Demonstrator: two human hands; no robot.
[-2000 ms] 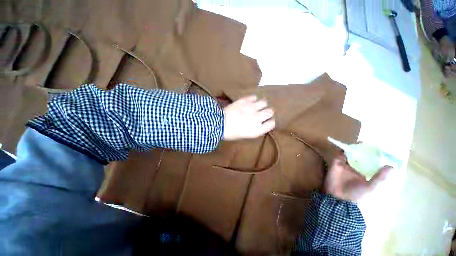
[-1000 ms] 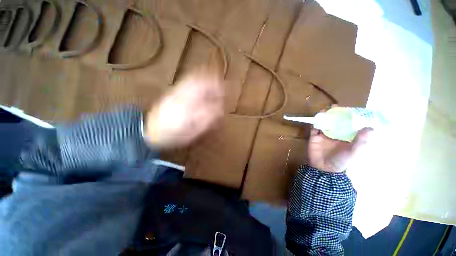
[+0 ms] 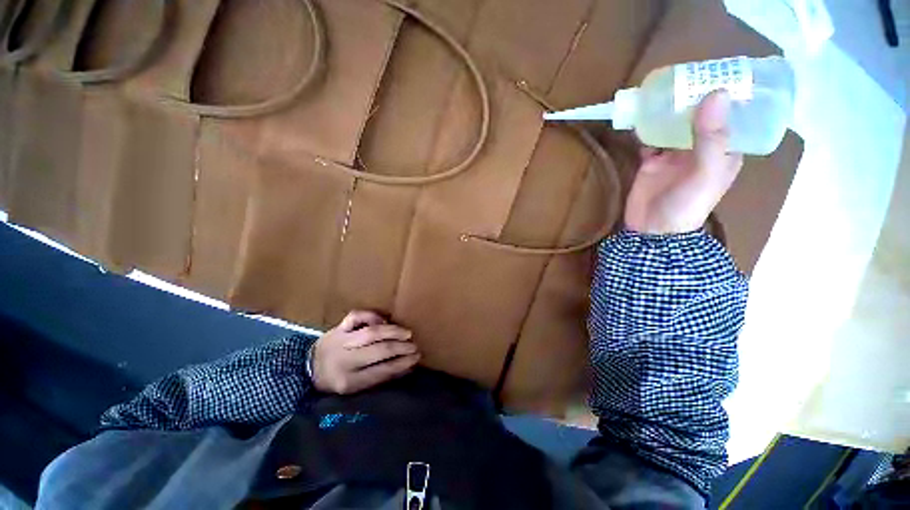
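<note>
Brown bag panels point(image 3: 269, 219) overlap in a long row in front of me, with D-shaped brown handles point(image 3: 483, 110) lying on them. My right hand point(image 3: 688, 169) holds the squeeze bottle point(image 3: 758, 100) on its side. The bottle has a white label and pale yellowish liquid, and its white nozzle points left at a panel near the upper end of the rightmost handle. Whether the tip touches is not clear. My left hand point(image 3: 366, 354) rests at the near edge of the panels, fingers together and curled, with nothing visible in it.
The white table covering point(image 3: 838, 229) shows along the right, with a tan table point(image 3: 868, 369) beyond it. A slim black stick point(image 3: 888, 22) lies at the top right. A dark floor with a yellow line point(image 3: 750, 473) shows at the lower right.
My left hand has drawn back from the handles to the near panel edge. My right hand, with the bottle, is higher in view, at the upper end of a handle. The view has shifted.
</note>
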